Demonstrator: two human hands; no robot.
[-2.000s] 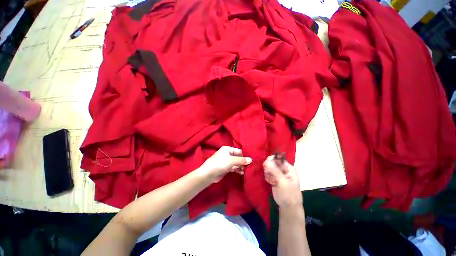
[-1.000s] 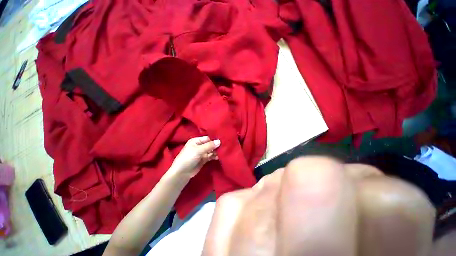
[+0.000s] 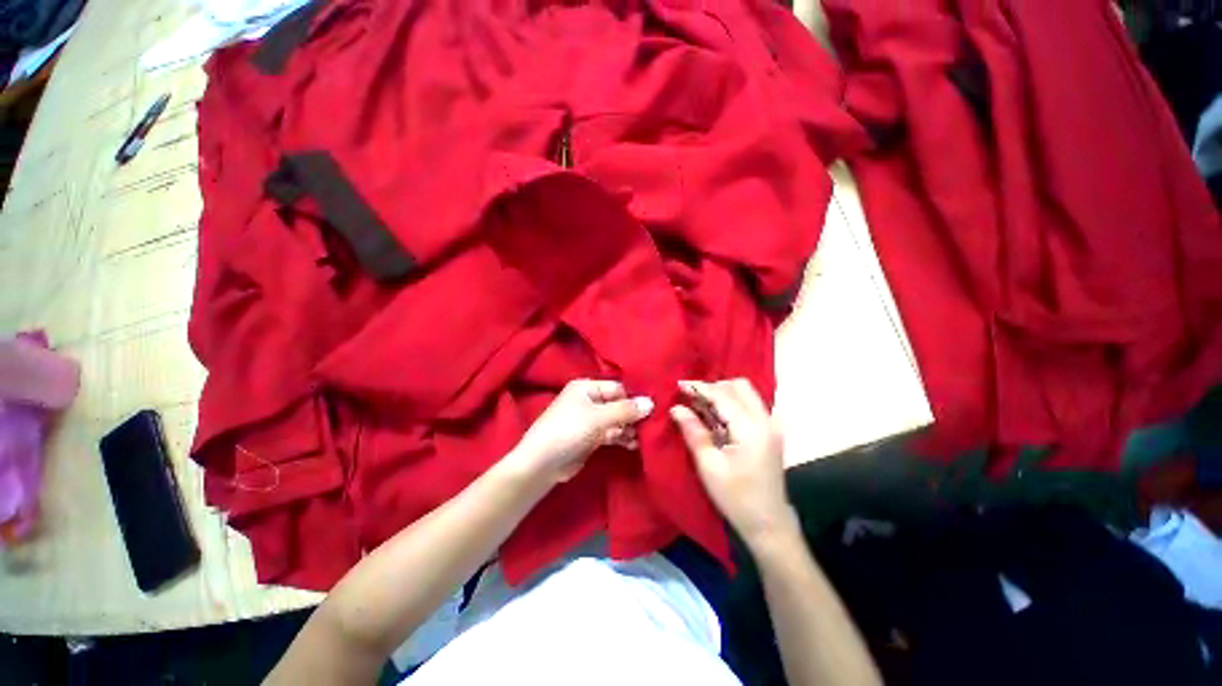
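A red garment (image 3: 442, 322) lies spread and folded over the table in front of me. It has a dark cuff (image 3: 351, 217) at the left. My left hand (image 3: 587, 426) pinches the left edge of a narrow red strip that hangs toward my lap. My right hand (image 3: 732, 437) is at the strip's right side, bare, with a small dark metal tool (image 3: 706, 416) held between the fingers. The tool is mostly hidden, so its kind cannot be told. A pale loose thread loop (image 3: 257, 468) lies on the red cloth at the lower left.
A second red garment pile (image 3: 1045, 228) lies at the right. A black smartphone (image 3: 149, 501), a pink plastic bag (image 3: 24, 442) and a small dark slim tool (image 3: 142, 129) are on the pale table (image 3: 121, 302) at the left. White papers lie at the far edge.
My right hand, raised large and blurred close to the camera one second ago, is down again beside the strip. My left hand still pinches the strip. The view has shifted.
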